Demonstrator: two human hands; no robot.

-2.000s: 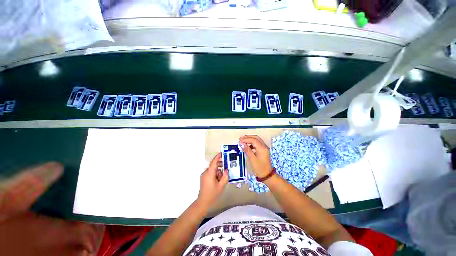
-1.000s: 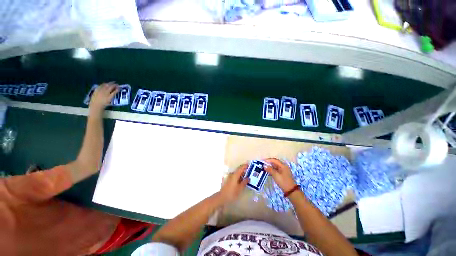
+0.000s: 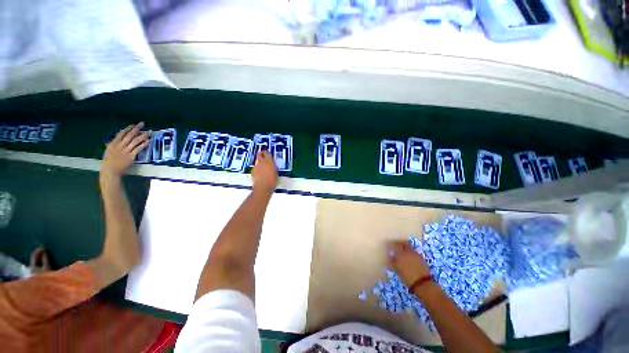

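My left hand [image 3: 265, 174] reaches over the pale rail onto the green conveyor belt [image 3: 358, 120]. Its fingertips are on a blue-and-white rectangular unit [image 3: 281, 150] or its neighbour; whether they grip one cannot be told. A single unit [image 3: 330, 151] lies to the right of that hand. My right hand [image 3: 405, 260], with a red wristband, is blurred at the left edge of the pile of small blue-and-white parts [image 3: 465, 251] on the tan cardboard [image 3: 348, 238]. Its fingertips are unclear, and no held part can be made out.
Another person's hand [image 3: 127, 148] is over units at the belt's left, their orange-sleeved arm beside a white sheet [image 3: 186, 234]. A dark stick [image 3: 487, 305] and a clear parts bag [image 3: 541, 251] lie right. A blurred white roll [image 3: 598, 227] and post stand at right.
My left hand has moved from the held unit up to the belt. My right hand has moved right to the pile. The unit has left my hands; a single unit now shows in the belt's gap.
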